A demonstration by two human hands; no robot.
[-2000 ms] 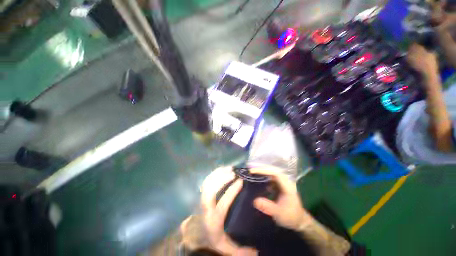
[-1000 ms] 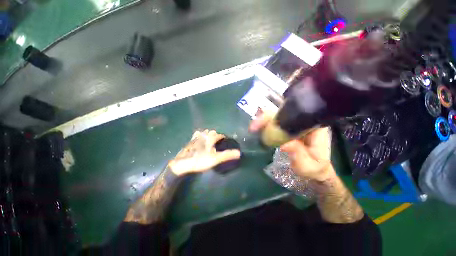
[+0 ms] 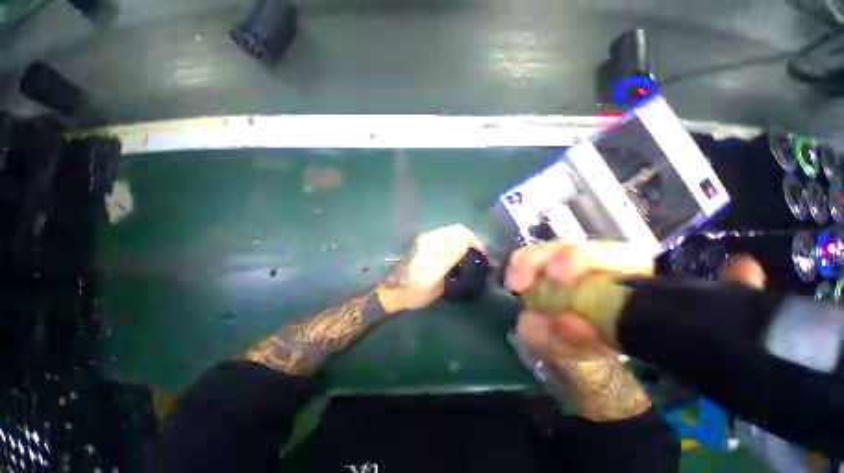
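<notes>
My left hand (image 3: 433, 265) is closed around a black cylindrical housing (image 3: 466, 275) on the glossy green bench (image 3: 231, 222). The housing's round end faces up. My right hand (image 3: 564, 305) grips the yellow-tan wrap (image 3: 578, 297) of the thick black electric screwdriver (image 3: 713, 337), which slants in from the lower right. The tool's tip points left, close to the housing; whether they touch cannot be told. The screw feeder (image 3: 615, 180), white with blue-purple edges, stands just beyond my right hand. A clear bag of screws (image 3: 532, 360) is partly hidden below my right wrist.
A pale strip (image 3: 324, 132) separates the bench from the grey belt (image 3: 444, 65). Housings lie on the belt at upper left (image 3: 266, 30), and another stands behind the feeder (image 3: 634, 57) with a blue glow. Dark stacked parts (image 3: 51, 277) fill the left edge. Light-ring units (image 3: 819, 249) are at right.
The view has turned and shifted. The screwdriver has swung lower, from upper right to lower right, with its tip nearer the housing. Both hands keep their holds from one second ago.
</notes>
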